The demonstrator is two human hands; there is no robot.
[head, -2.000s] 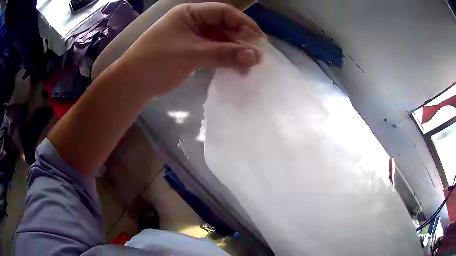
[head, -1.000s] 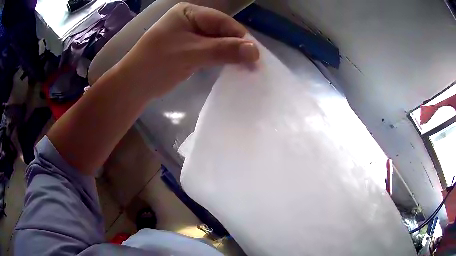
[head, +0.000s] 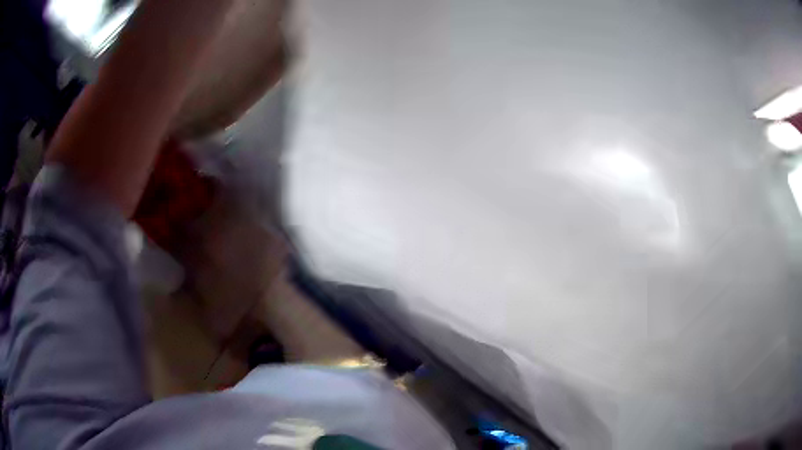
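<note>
A wide white sheet, which looks like interfacing, is raised close to the camera and fills the centre and right of the blurred view. My left forearm rises at the left and leaves through the top edge. My left hand is beyond the top edge, so its hold cannot be seen. My right hand is not in view. The sheet hides most of the grey table, whose near edge shows below it.
A pale rounded bolster is beside my forearm. A blurred red object is below it at the left. The tiled floor shows at lower left. A small shiny blue thing is at the bottom edge. Bright window patches are at the right.
My left hand has moved up out of the picture. The sheet has risen and spread nearer the camera, covering more of the table and the wall behind. The view is now blurred.
</note>
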